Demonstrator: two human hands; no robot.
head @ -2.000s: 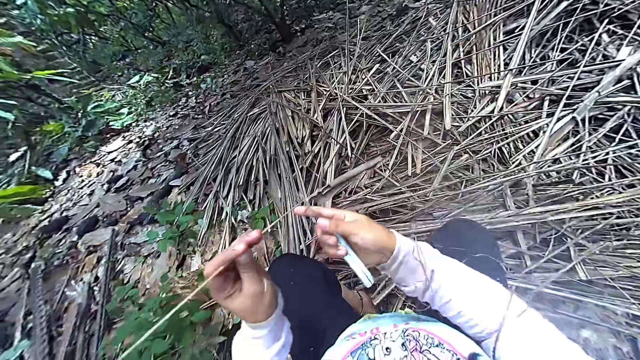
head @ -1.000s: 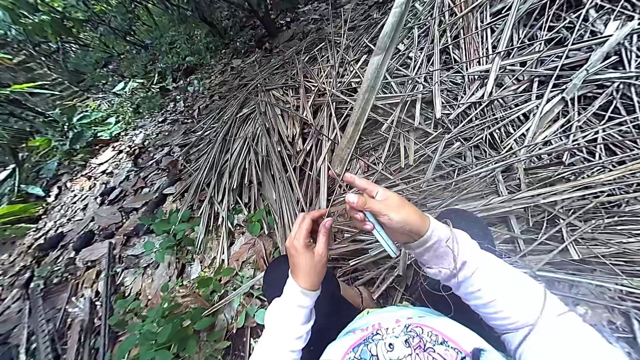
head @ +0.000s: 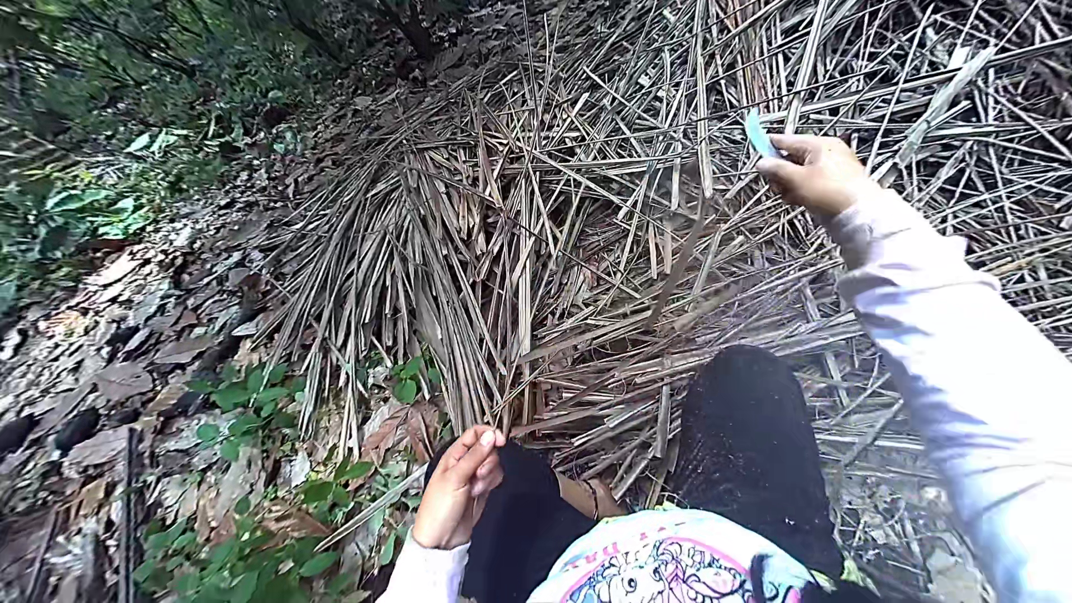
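My left hand (head: pixel 462 484) is low in the view, just over my left knee, with thumb and index finger pinched together at the end of a thin plant strip (head: pixel 517 394). Out to the upper right, my right hand (head: pixel 812 172) holds a light blue object (head: pixel 759 134) between thumb and fingers; it may be a knife handle, but its kind is not plain. Beneath and beyond both hands lie many dry, narrow stalks (head: pixel 435 251), fanned out at the middle and tangled at the right.
My black-clad knees (head: pixel 749 435) frame the near ground. Leafy green plants (head: pixel 251 536) grow at the lower left among dead leaves (head: pixel 126 381). Dense shrubs (head: pixel 209 67) stand at the upper left. More loose stalks (head: pixel 963 126) cover the upper right.
The hands were close together one second ago; my right hand has moved far out to the upper right with the blue object. The wide stalk seen upright before the hands no longer stands there.
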